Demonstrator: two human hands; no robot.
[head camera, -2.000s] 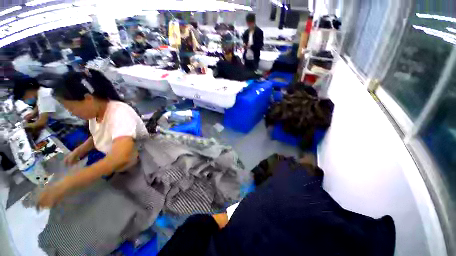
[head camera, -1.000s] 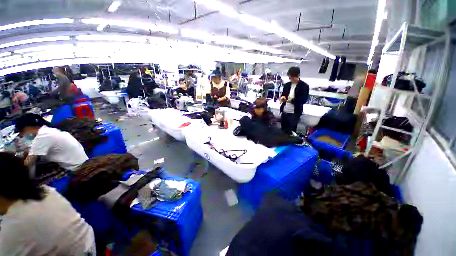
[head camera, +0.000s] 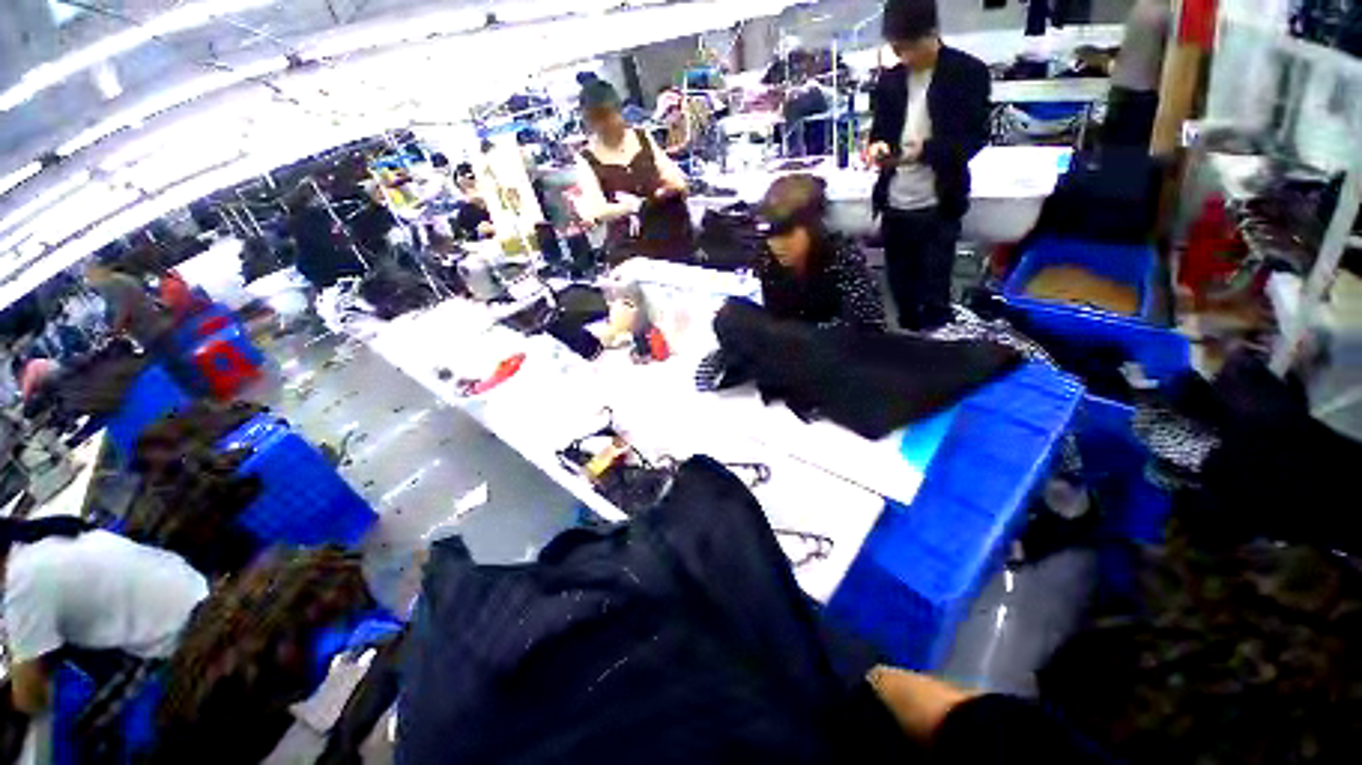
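A large bundle of dark navy or black cloth (head camera: 627, 643) fills the lower middle of the view, raised close in front of me. Faint pale marks show on it. My right hand (head camera: 908, 700) is at the bundle's lower right edge, with a black sleeve behind it. Its fingers go in behind the cloth and are hidden, and it holds the bundle. My left hand is not in view.
A long white table (head camera: 807, 448) with dark hangers (head camera: 635, 466) stands ahead. A large blue crate (head camera: 971, 516) is at its near end. People sit and stand beyond. Brown cloth piles (head camera: 262, 635) lie left, more right. Grey floor (head camera: 448, 463) runs left.
The view has swung away from the seated worker and window wall towards the white table, which is now nearer. The dark bundle has risen into the middle, and my right hand has appeared.
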